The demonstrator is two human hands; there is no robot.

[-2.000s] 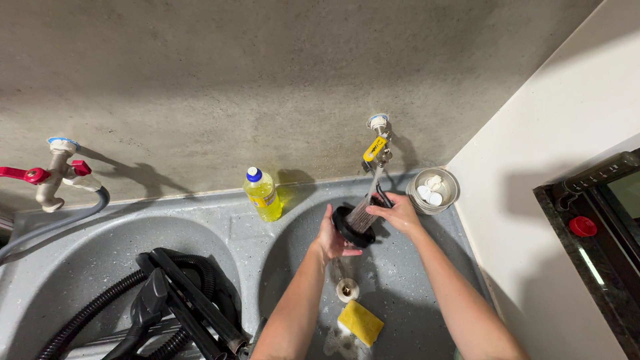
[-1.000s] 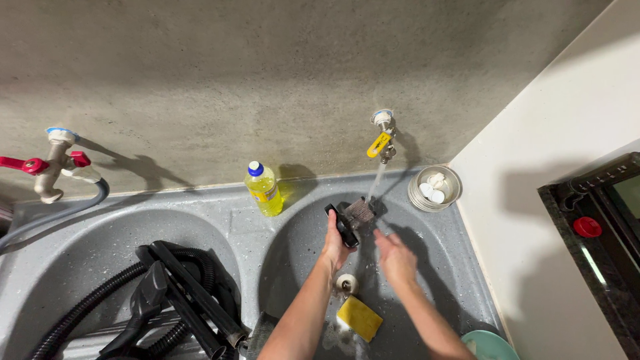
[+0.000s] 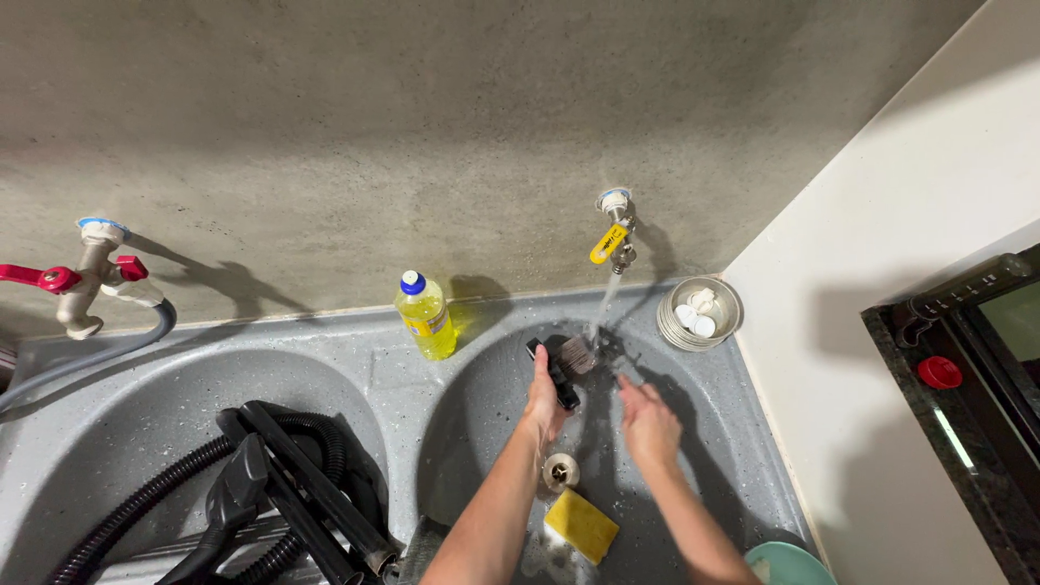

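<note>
My left hand [image 3: 546, 398] grips a black plastic brush attachment [image 3: 561, 382], its greyish bristles [image 3: 575, 356] pointing right beside the water stream. Water runs from the tap with a yellow lever [image 3: 608, 244] into the right basin [image 3: 471, 406]. Right of the stream, my right hand [image 3: 650, 422] is blurred, fingers loosely spread, with nothing visible in it. Below the hands are the metal drain [image 3: 561, 471] and a yellow sponge [image 3: 581, 526], which lies on the basin floor.
A bottle of yellow liquid [image 3: 427, 317] and a ridged metal bowl [image 3: 699, 314] holding white pieces stand on the rim. Black vacuum tubes and a hose [image 3: 146, 487] fill much of the left basin. A red-handled tap [image 3: 77, 280] is at left, a green bowl [image 3: 788, 565] at bottom right.
Two seconds ago both hands were at the brush under the stream. My right hand has since come off it and moved down; my left hand has turned the bristles to the right.
</note>
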